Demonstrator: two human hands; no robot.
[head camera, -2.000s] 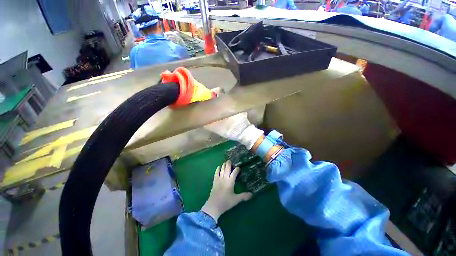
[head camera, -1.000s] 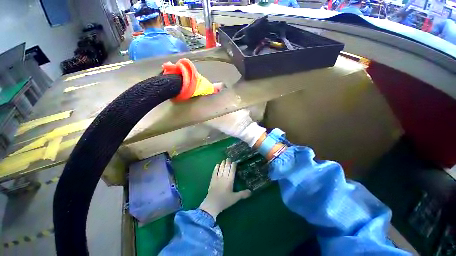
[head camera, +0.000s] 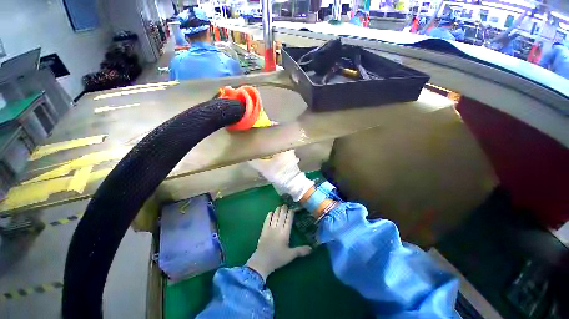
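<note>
My left hand (head camera: 276, 242), in a thin white glove, lies flat with its fingers pointing away, at the left edge of a dark green circuit board (head camera: 304, 227) on the green mat (head camera: 240, 212). Whether it grips the board cannot be told. My right hand (head camera: 281, 171), in a white glove with a light blue wrist strap (head camera: 320, 195), reaches under the shelf. Its fingers are hidden by the shelf edge, so what it holds cannot be seen. My right wrist and sleeve cover part of the board.
A thick black hose (head camera: 146, 159) arcs from an orange collar (head camera: 248, 107) on the shelf (head camera: 206, 140). A black tray (head camera: 368, 90) with dark items stands on the shelf. A blue box (head camera: 189, 240) lies left on the mat. A brown panel (head camera: 412, 171) and dark conveyor (head camera: 505, 249) are right. A person (head camera: 203, 59) is ahead.
My right hand and forearm have moved left and a little down, and now cover more of the board. My left hand has barely moved. The view has shifted slightly.
</note>
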